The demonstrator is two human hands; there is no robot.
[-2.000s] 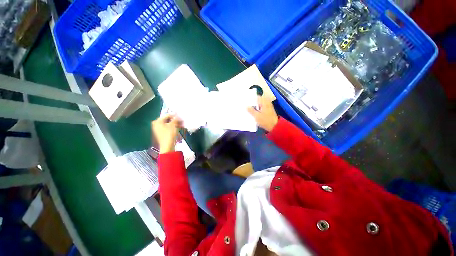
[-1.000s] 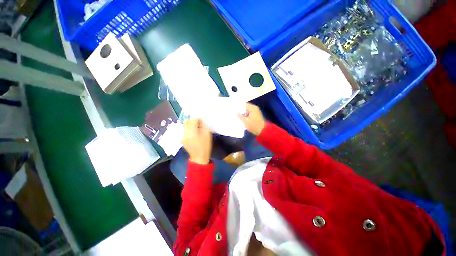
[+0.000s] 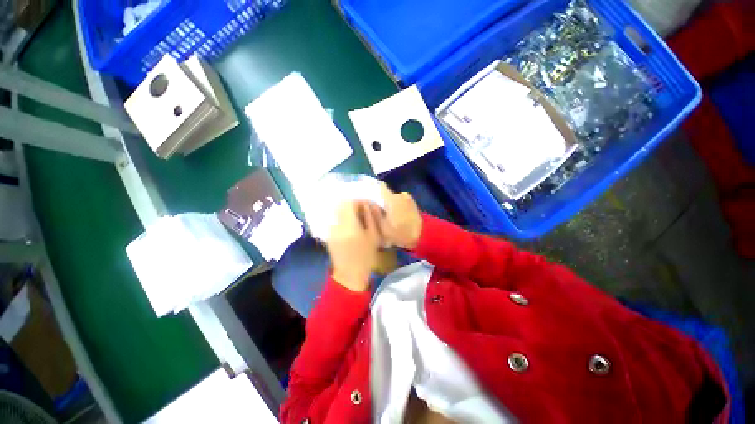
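A white paper sheet [image 3: 335,195] is held by both hands above the lap. My left hand [image 3: 356,244] and my right hand [image 3: 399,219] are close together on its near edge, fingers bent over it. The centre leaflet stack [image 3: 298,128] lies on the green bench just beyond the sheet. The left leaflet stack [image 3: 186,261] has fanned edges and lies at the bench edge. A brown-purple card [image 3: 251,195] lies between the stacks, with small white slips [image 3: 276,232] overlapping it.
A single punched card [image 3: 396,131] lies beside the blue parts crate [image 3: 617,174]. The crate holds an open carton of papers [image 3: 509,128] and polybags of fittings [image 3: 608,87]. A punched card stack [image 3: 170,103] and a perforated blue basket [image 3: 112,50] are at the far left.
My hands have come together on the sheet, which now shows smaller between them. Earlier they were apart with the sheet spread out. The punched card's large hole is now uncovered.
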